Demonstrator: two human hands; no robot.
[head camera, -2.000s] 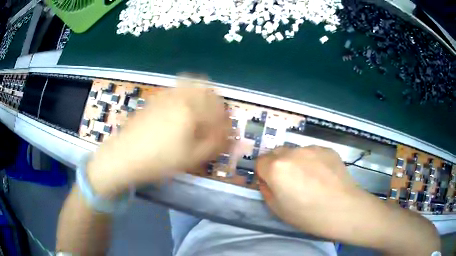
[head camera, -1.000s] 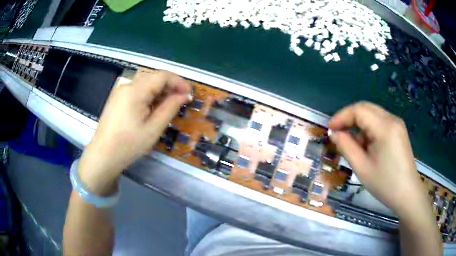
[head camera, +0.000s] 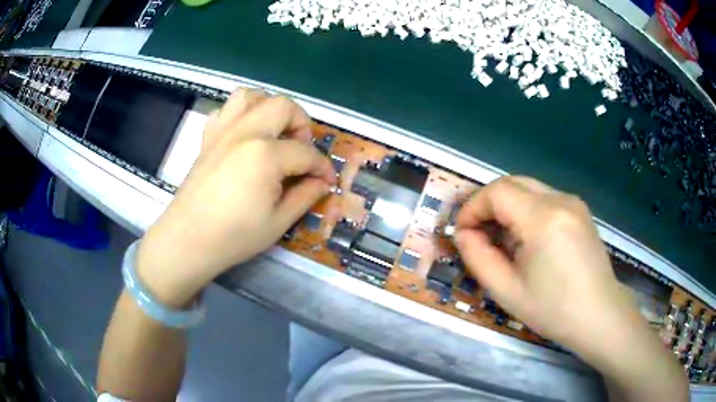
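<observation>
An orange-brown circuit board (head camera: 392, 275) with cutouts and dark and silver parts lies in the conveyor rail in front of me. My left hand (head camera: 251, 169) is over the board's left part, thumb and forefinger pinched on a tiny white connector (head camera: 335, 189) at the board. My right hand (head camera: 534, 255) is over the board's right part, fingertips pinched on another tiny white piece (head camera: 449, 230) close to the board surface. The hands hide parts of the board beneath them.
A heap of white connectors (head camera: 463, 31) and a heap of black components (head camera: 675, 141) lie on the green mat (head camera: 377, 86) beyond the rail (head camera: 369, 129). A black plate (head camera: 133, 118) is in the track at left. More boards show at both ends. A red-topped object (head camera: 677, 30) is far right.
Both hands have moved in over the board, the left one rightward and the right one leftward and down, with their small white pieces. The view has shifted slightly.
</observation>
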